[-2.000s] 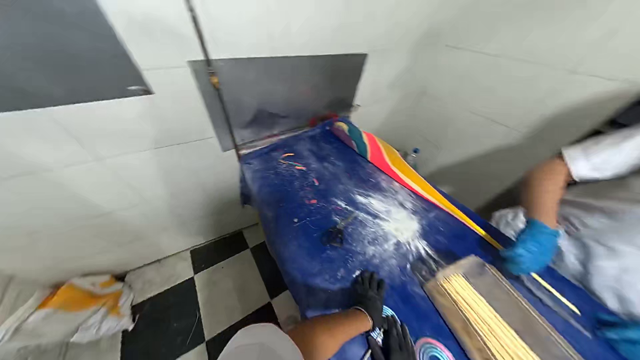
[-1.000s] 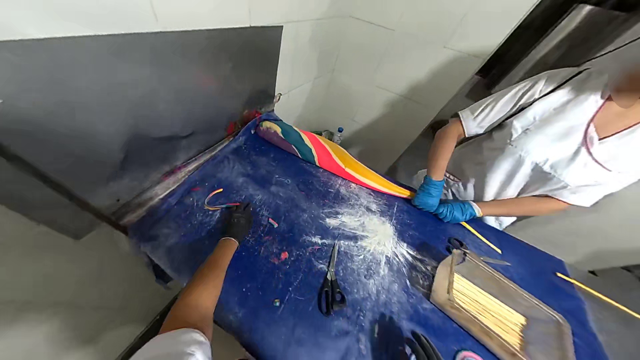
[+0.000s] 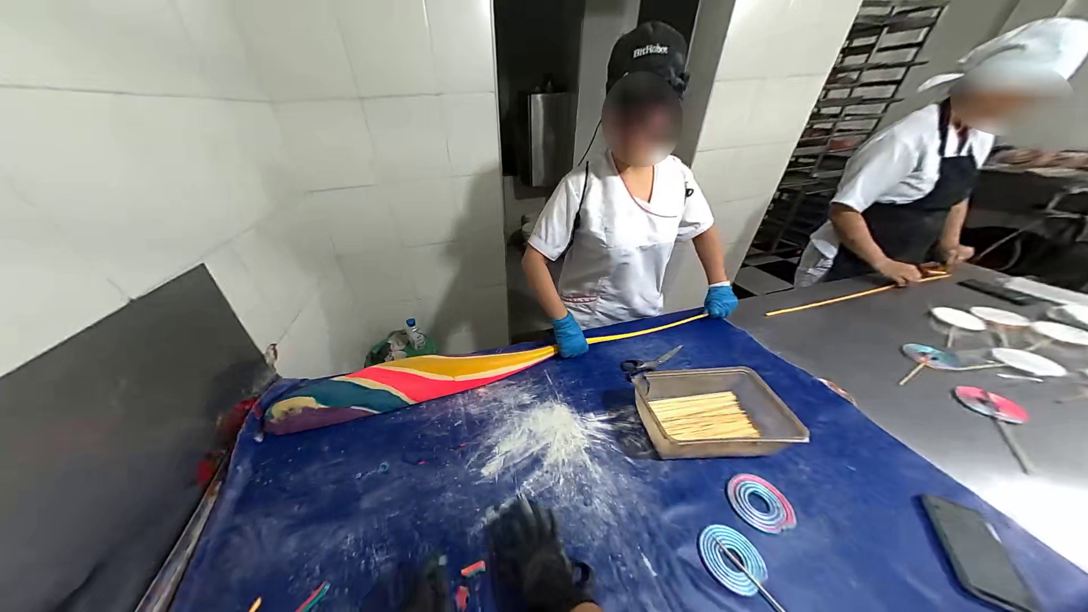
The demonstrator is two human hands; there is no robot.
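Observation:
My right hand (image 3: 531, 552), in a black glove, is palm down on the blue table cover at the edge of the white powder (image 3: 548, 438), its fingers spread. A black loop, like a scissor handle (image 3: 582, 574), shows beside its palm. My left hand (image 3: 425, 586), also black-gloved, is blurred at the bottom edge, its grip unclear. Small red and green candy scraps (image 3: 473, 568) lie between and near the hands. Beyond the powder stretches a striped candy mass (image 3: 408, 382) that tapers into a yellow rope (image 3: 646, 329), held by a co-worker's blue-gloved hands (image 3: 569, 336).
A plastic tray (image 3: 722, 450) holds thin sticks (image 3: 704, 416), with scissors (image 3: 650, 361) behind it. Two spiral lollipops (image 3: 761, 503) and a dark phone (image 3: 977, 552) lie to the right. Another person works at the metal table (image 3: 850, 348), where more lollipops (image 3: 990, 403) lie.
The view has swung right. My left hand has left the scraps at the table's left side. The co-worker's hands, together a second ago, are now apart along the yellow rope.

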